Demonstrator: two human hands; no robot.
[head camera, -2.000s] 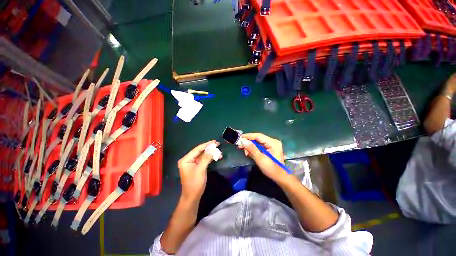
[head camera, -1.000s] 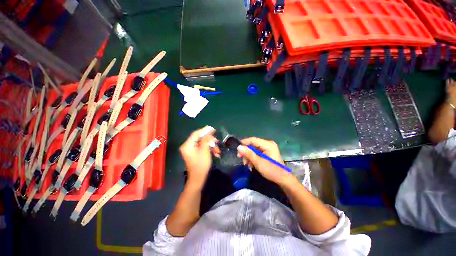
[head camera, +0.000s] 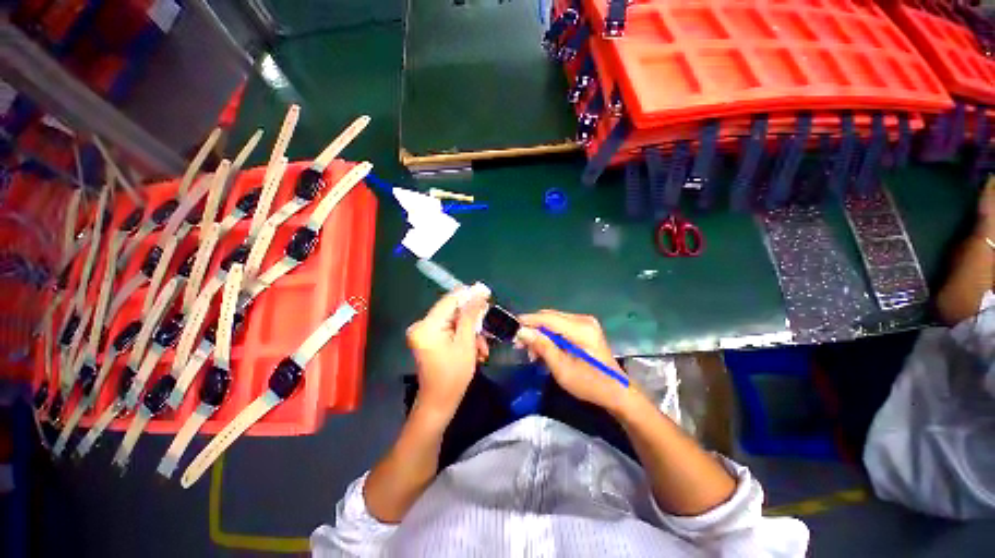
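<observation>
A wristwatch (head camera: 501, 323) with a dark squarish case is held between my two hands in front of the bench edge. Its pale grey-blue strap (head camera: 439, 274) sticks out up and to the left past my left fingers. My left hand (head camera: 445, 347) pinches a small white cloth (head camera: 474, 294) at the left side of the case. My right hand (head camera: 572, 353) grips the right side of the case and also keeps a slim blue stick (head camera: 584, 356) lying across it. My fingertips hide part of the watch and the rest of the strap.
An orange-red tray (head camera: 347, 376) with pale-strapped watches stands at the left. White cloths (head camera: 428, 227), a blue disc (head camera: 555, 199), red-handled scissors (head camera: 679, 235) and speckled clear sheets (head camera: 813, 267) lie on the green bench. Stacked trays (head camera: 764, 55) with dark straps stand at the back right. Another person's arm (head camera: 969, 273) is at the right edge.
The watch has turned, and its pale strap now shows up and to the left. My left hand with the cloth has come in to touch the case. The view has shifted slightly.
</observation>
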